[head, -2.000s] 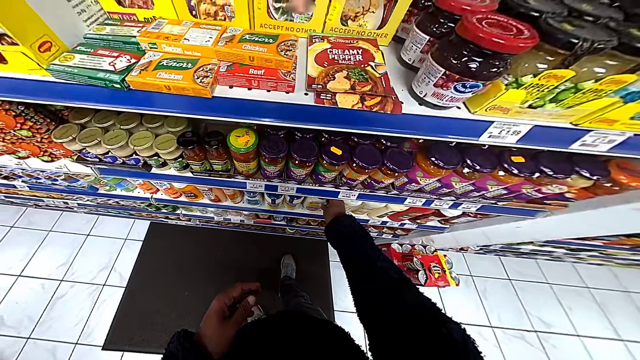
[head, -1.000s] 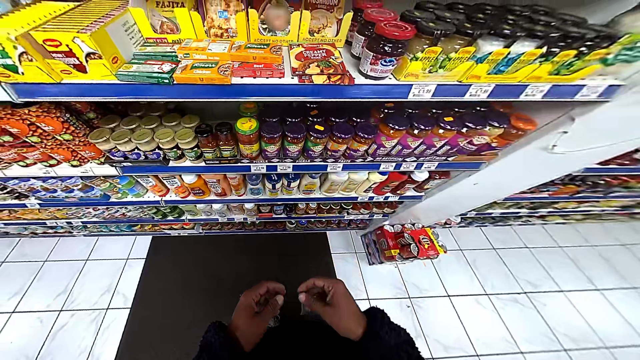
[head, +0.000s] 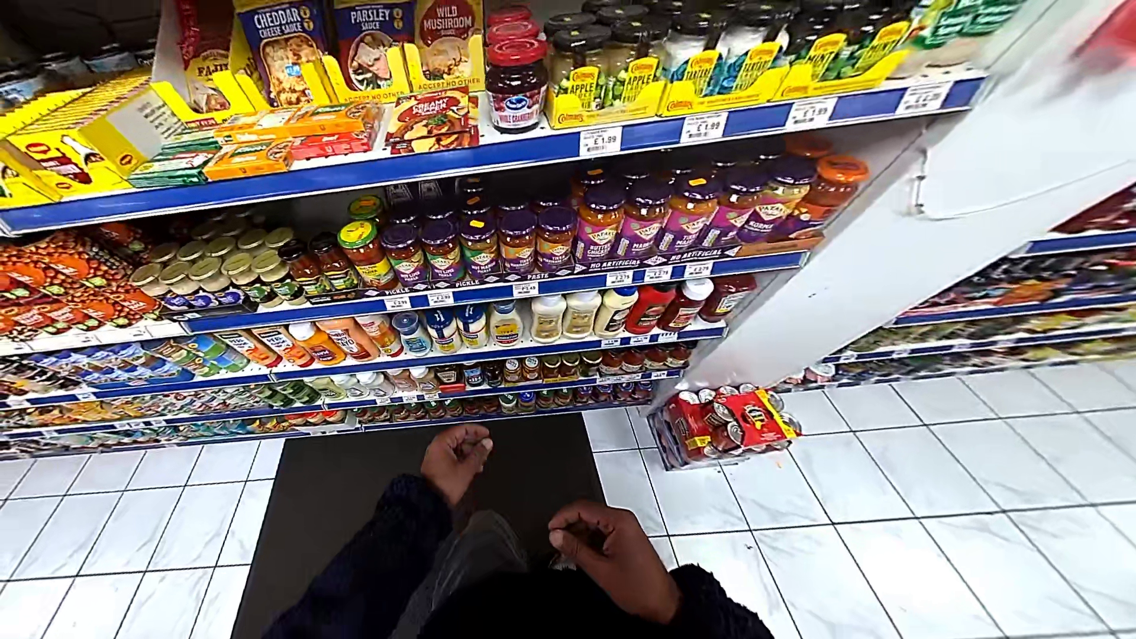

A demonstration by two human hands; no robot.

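Observation:
My left hand (head: 457,461) hangs over the dark floor mat (head: 328,515), fingers curled, with nothing seen in it. Lower and to the right is my right hand (head: 612,555), its fingers bent in a loose curl; no object shows in its grasp. Both are apart from each other and from the shelves. Facing me, the shelf unit holds purple-lidded glass jars (head: 599,226) of sauce, squeeze bottles (head: 506,324) of condiments below them, and a jar of cranberry sauce (head: 517,86) on the upper shelf beside a flat packet of pepper sauce (head: 432,120).
A shrink-wrapped pack of cans (head: 728,424) stands on the white tiled floor (head: 874,470) at the foot of a white pillar (head: 821,257). More stocked shelves (head: 1021,306) run beyond it on the right. Blue shelf edges (head: 497,158) with price labels face me.
Two seconds ago one arm reached to a lower shelf; it has drawn back. One second ago my hands were side by side; now the left is farther forward than the right.

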